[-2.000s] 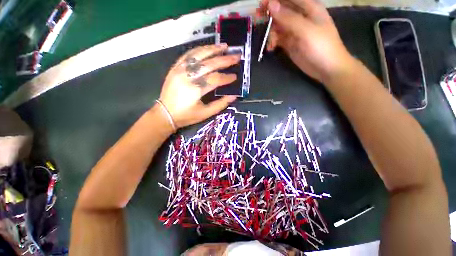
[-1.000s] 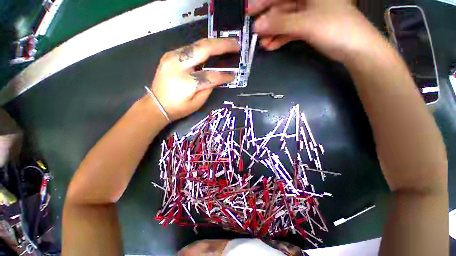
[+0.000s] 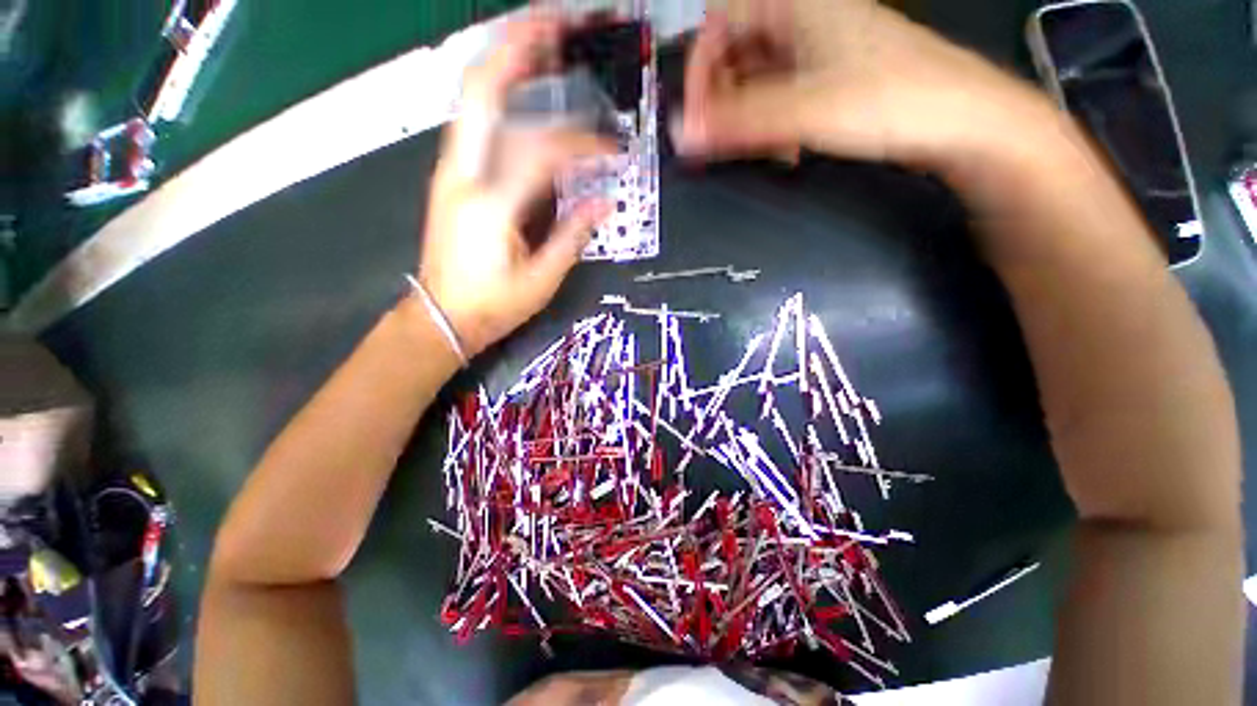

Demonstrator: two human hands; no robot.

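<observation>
The keypad phone assembly [image 3: 627, 207] stands at the top centre, its whitish dotted lower half showing and its dark upper part blurred. My left hand [image 3: 503, 207] grips it from the left, thumb at the lower half. A blurred greyish flat piece [image 3: 558, 104] shows tilted between its fingers. My right hand [image 3: 786, 90] is blurred just right of the phone's upper part, fingers curled; whether it holds a strip cannot be told. A large loose pile of thin white, silver and red strips [image 3: 662, 510] lies below the hands.
A single thin strip [image 3: 696, 275] lies between phone and pile; another white-ended strip [image 3: 982, 593] lies right of the pile. A smartphone [image 3: 1123, 131] lies at right. Small phone units [image 3: 113, 163] are on the green belt beyond the white rail [image 3: 276, 177]. Dark tangled items sit at lower left.
The thin strip seen in my right fingers two seconds ago no longer shows there. My left hand has closed around the phone, and the dotted lower half now shows.
</observation>
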